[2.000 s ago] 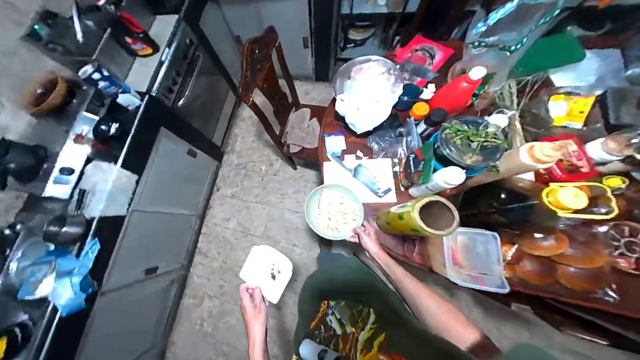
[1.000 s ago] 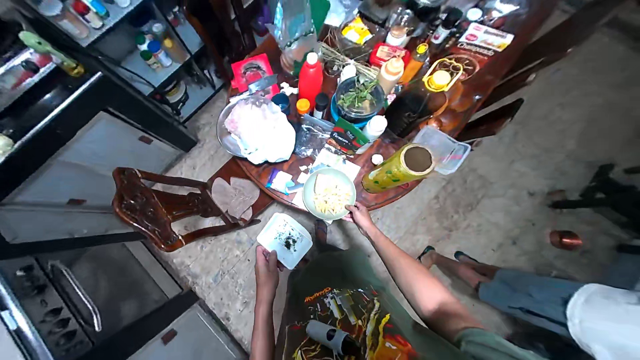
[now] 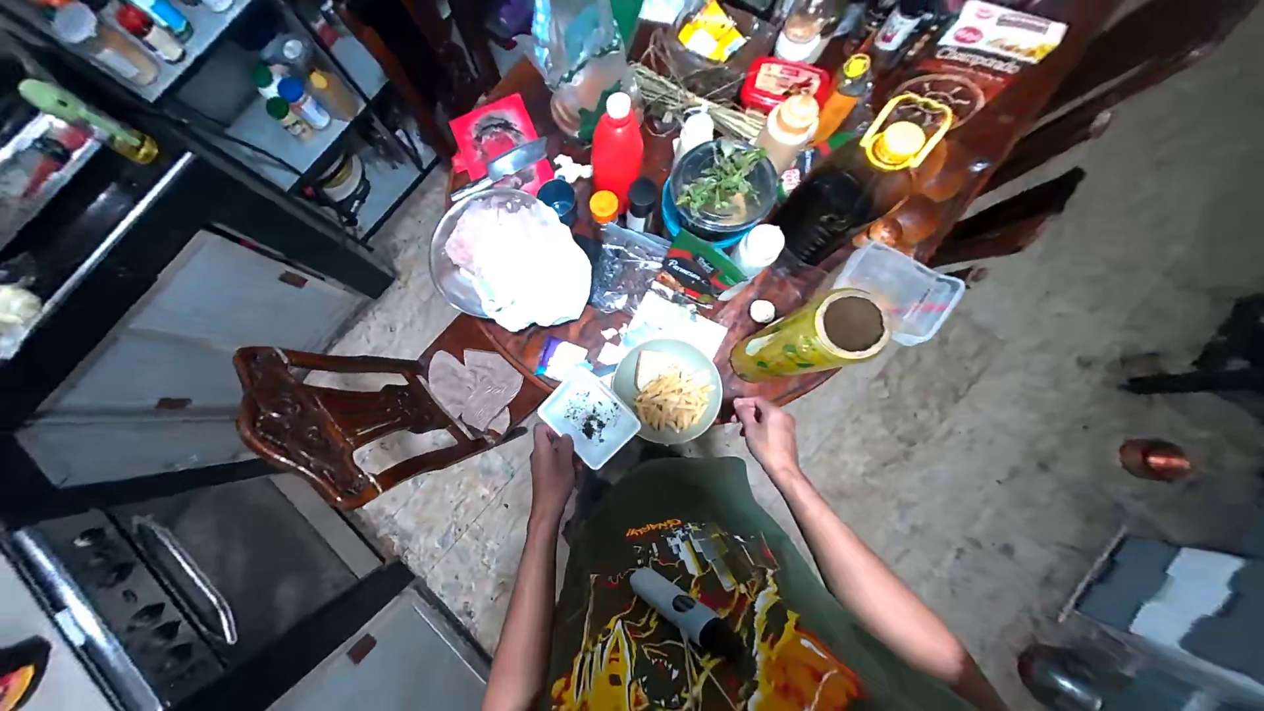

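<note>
My left hand (image 3: 553,462) grips the near left edge of a small white square dish (image 3: 598,452) with dark green bits in it. Right beside that dish, a pale green round bowl (image 3: 626,379) of light yellow strips, with a white piece among them, rests at the table's near edge. My right hand (image 3: 765,431) is just right of the bowl, fingers curled, apart from its rim; whether it holds anything small cannot be told. Behind it leans or stands a yellow-green bamboo tube (image 3: 780,352), with a clear plastic container (image 3: 924,286) next to it.
On the wooden table (image 3: 518,341) are a glass bowl with white plastic (image 3: 528,262), a red squeeze bottle (image 3: 617,153), a dark bowl with green leaves (image 3: 726,188) and a large dark bottle (image 3: 829,202). A wooden chair (image 3: 326,425) stands left; a stove (image 3: 128,592) is at lower left.
My right hand has let go of the pale green bowl, which it held in both earlier frames. The white dish in my left hand is now right beside the bowl. The view has turned.
</note>
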